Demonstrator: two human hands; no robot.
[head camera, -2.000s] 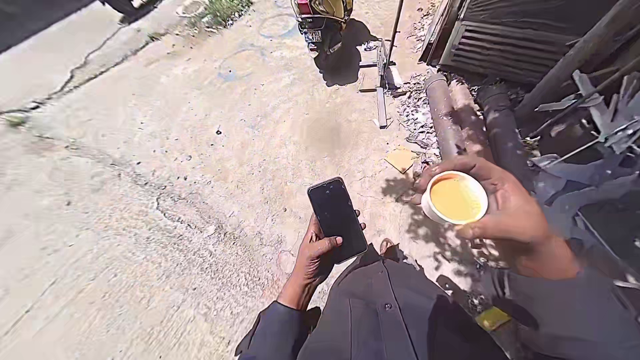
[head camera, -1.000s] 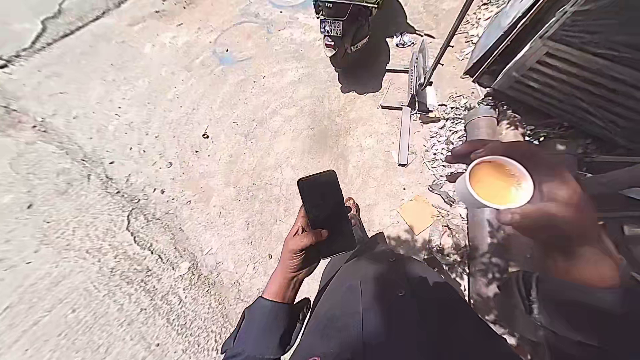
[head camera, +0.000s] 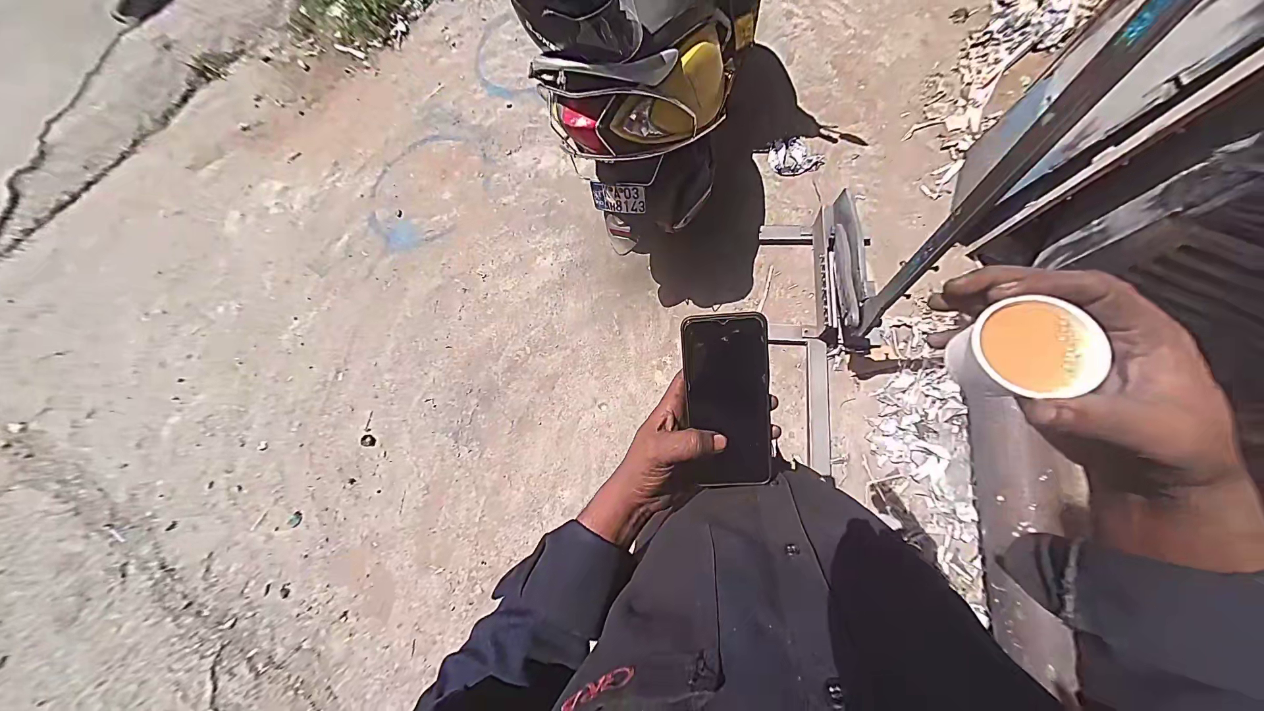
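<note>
My left hand (head camera: 664, 462) holds a black smartphone (head camera: 727, 390) upright in front of my dark buttoned shirt. Its thumb lies over the lower left part of the dark screen, and a few fingertips show at the right edge. At the right, my right hand (head camera: 1136, 385) is wrapped around a small white cup (head camera: 963, 357). An orange-brown drink (head camera: 1032, 346) with some froth fills the cup almost to the rim. The thumb is on the near side of the cup and the fingers are on the far side.
A yellow and black scooter (head camera: 681, 89) stands ahead on rough concrete ground (head camera: 296, 346). Right of it, a metal frame (head camera: 818, 395) lies low beside a slanting metal post (head camera: 973, 202). Shredded paper scraps (head camera: 928, 444) and a thick pipe (head camera: 1022, 494) border the ground at the right.
The view has shifted, and the scooter shows more fully than a second ago. The phone stands straighter than before, when it leaned to the left. Both hands keep hold of their things.
</note>
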